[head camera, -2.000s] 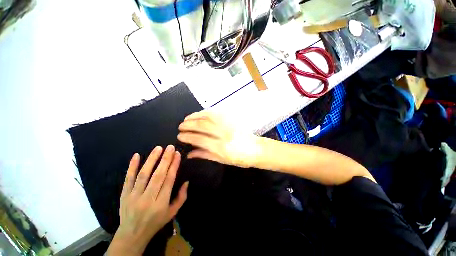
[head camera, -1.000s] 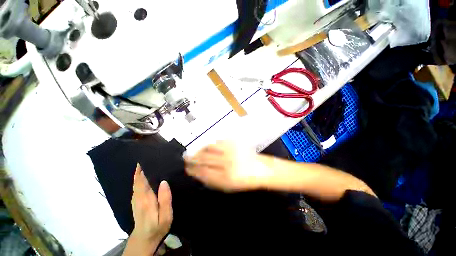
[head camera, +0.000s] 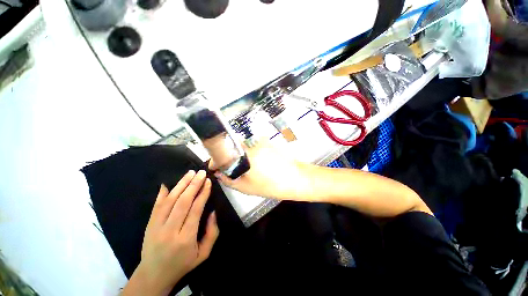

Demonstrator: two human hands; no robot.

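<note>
A black fabric panel with frayed edges lies on the white table and runs down towards my lap, where it merges with dark clothing. My left hand lies flat on it, thumb apart, holding nothing. My right hand is at the panel's right edge, with its fingertips partly hidden behind a shiny part at the end of the white sewing machine head. Whether they grip the cloth cannot be told. The needle area is hidden.
Red-handled scissors lie right of the machine, by a tan strip and a clear packet. A blue basket is below the table edge. Dark fabric heaps are at the right, with a white plastic bag at the table end.
The view has shifted, and the machine head now covers more of the top. My left hand's fingers lie flatter and closer together. My right fingertips are now partly behind the machine's shiny part.
</note>
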